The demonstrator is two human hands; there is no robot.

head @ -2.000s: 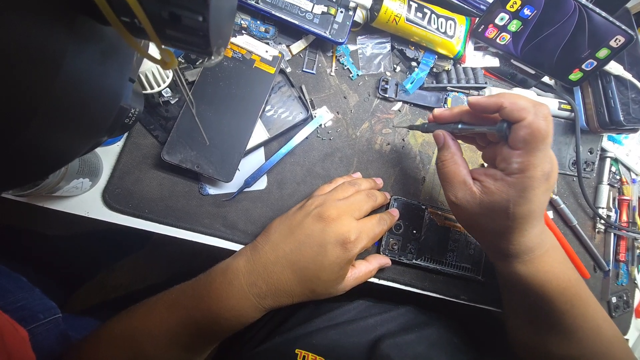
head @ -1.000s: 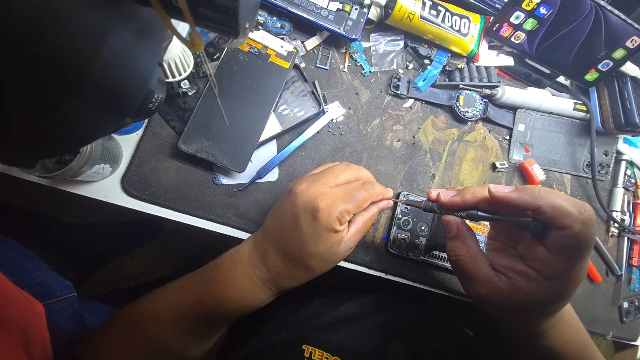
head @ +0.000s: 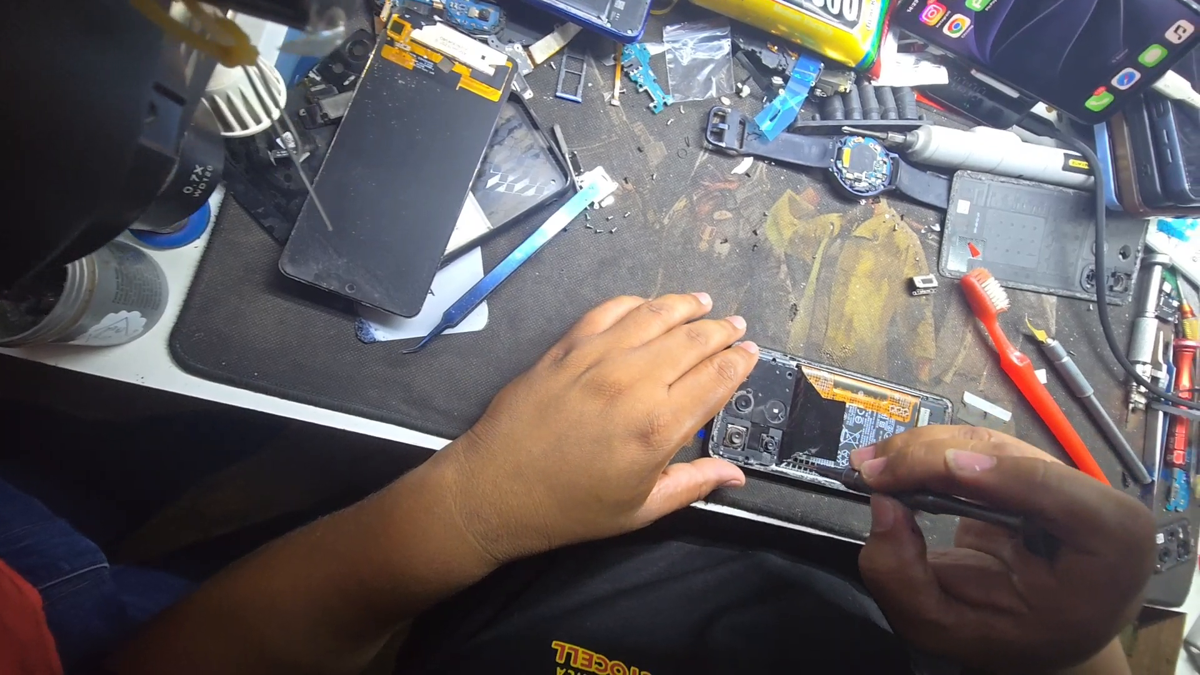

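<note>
An opened smartphone (head: 820, 422) lies at the mat's near edge, its cameras, battery and orange flex cable exposed. Flat over its left end, my left hand (head: 623, 412) steadies it, with fingertips along the top edge and the thumb at the lower left corner. A dark pen-shaped screwdriver (head: 956, 508) is pinched in my right hand (head: 1003, 534), its tip end low on the phone, near the lower frame edge; the exact contact is hidden. To the right of the phone lies a red toothbrush (head: 1027, 375).
A detached phone screen (head: 398, 169) and blue tweezers (head: 516, 267) lie to the left. Behind are an opened smartwatch (head: 861, 167), a back cover (head: 1041, 234) and a yellow glue tube (head: 816, 23). A craft knife (head: 1092, 403) lies right; a dark microscope body (head: 94, 141) overhangs the left.
My left hand, pinched at the phone's top left corner a second ago, now lies spread over its left end. The screwdriver in my right hand has moved from that corner to the lower edge.
</note>
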